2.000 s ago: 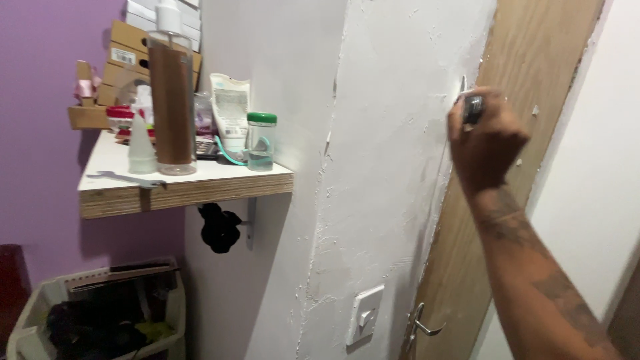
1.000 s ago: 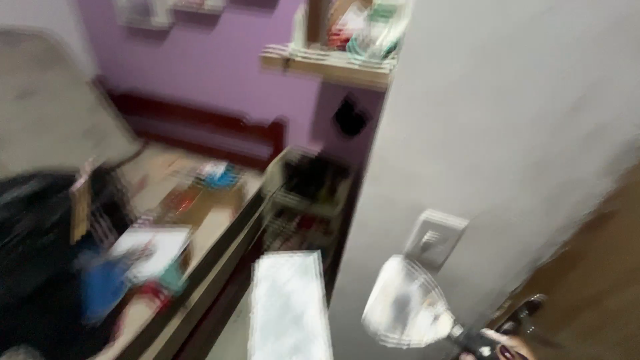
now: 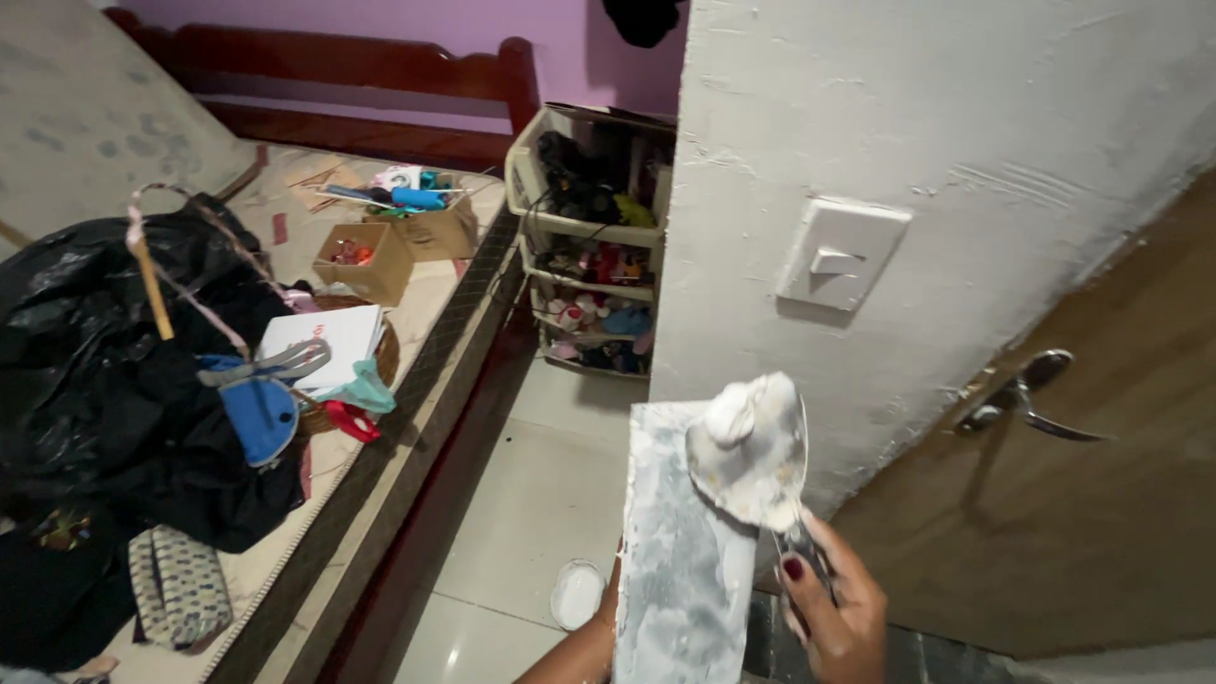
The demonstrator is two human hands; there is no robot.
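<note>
My right hand [image 3: 836, 608] grips the dark handle of a rounded trowel [image 3: 750, 456], its blade loaded with a lump of white paste. The blade overlaps the top corner of a long rectangular plastering float [image 3: 679, 560], whose flat face is smeared with white and grey paste. Below, my left hand is hidden behind the float; only the forearm [image 3: 584, 648] shows at its left edge. A round white container [image 3: 578, 594] stands on the floor left of the float. Beyond the tools is a white plastered wall [image 3: 760, 114] with a light switch [image 3: 845, 255].
A wooden door [image 3: 1064, 513] with a metal lever handle [image 3: 1054, 418] is on the right. To the left, a bed [image 3: 332, 532] bears black bags, small cardboard boxes [image 3: 375, 261] and a blue pouch [image 3: 256, 413]. A stacked basket rack [image 3: 589, 228] stands between bed and wall.
The view has swung down and left from the upper door frame. My right hand, raised at the frame two seconds ago, is now low, with the trowel at the float.
</note>
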